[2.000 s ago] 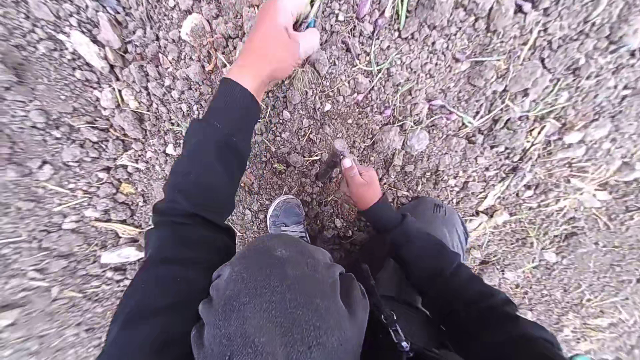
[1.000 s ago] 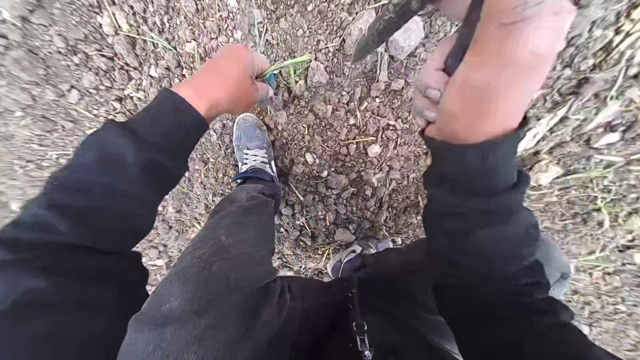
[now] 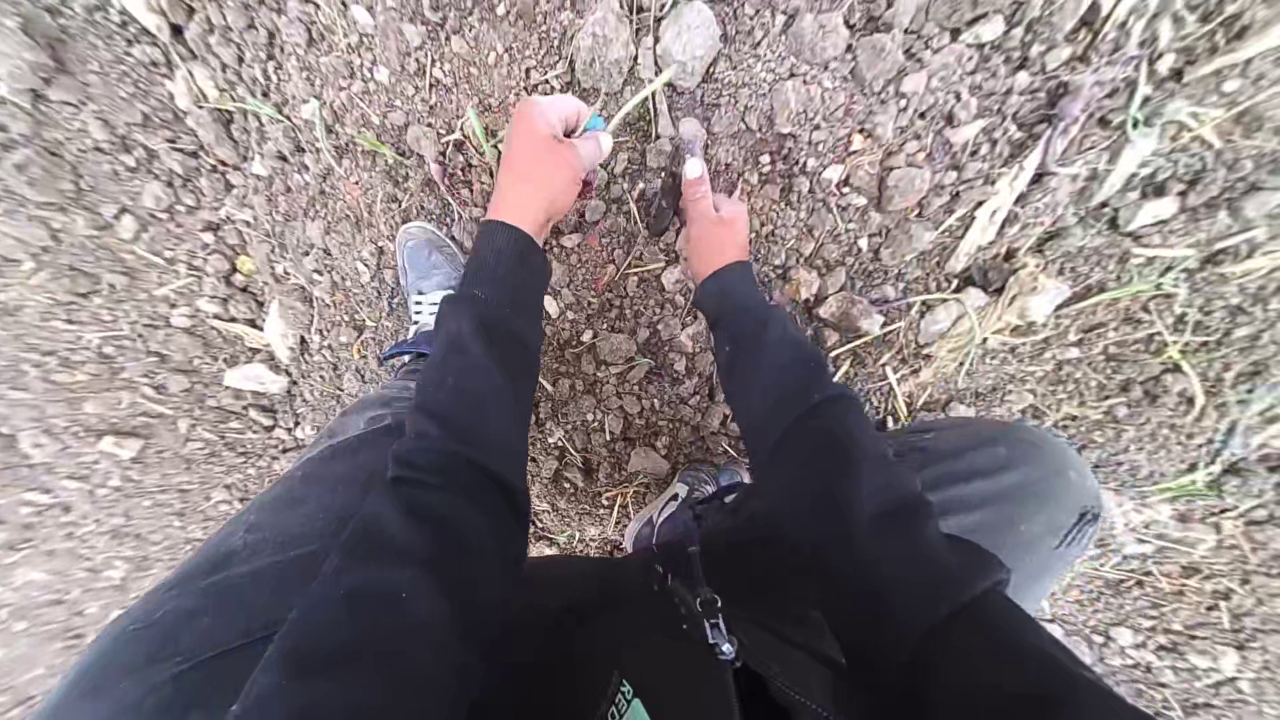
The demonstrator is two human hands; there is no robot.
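My left hand (image 3: pixel 548 155), upper centre, pinches a pale green stalk (image 3: pixel 645 98) between thumb and fingers. A small blue thing (image 3: pixel 595 123) shows at those fingertips; what it is cannot be told. To its right, my right hand (image 3: pixel 712 220) is closed on a dark hand tool (image 3: pixel 668 192) with a pale rounded end, held low over the soil with the thumb along it. The hands are apart, and my palms are hidden. Thin green shoots (image 3: pixel 478 132) stand out of the soil just left of my left hand.
Two large stones (image 3: pixel 690 42) lie beyond my hands. Cloddy soil (image 3: pixel 610 400) spreads between my grey left shoe (image 3: pixel 428 268) and my right shoe (image 3: pixel 668 508). Dry stalks and leaves (image 3: pixel 1000 210) lie to the right, and my bent right knee (image 3: pixel 1010 490) juts out there.
My right hand has gone from close below the camera, where it held up a dark blade, down to the soil. My left hand is now nearer to it. The view has shifted.
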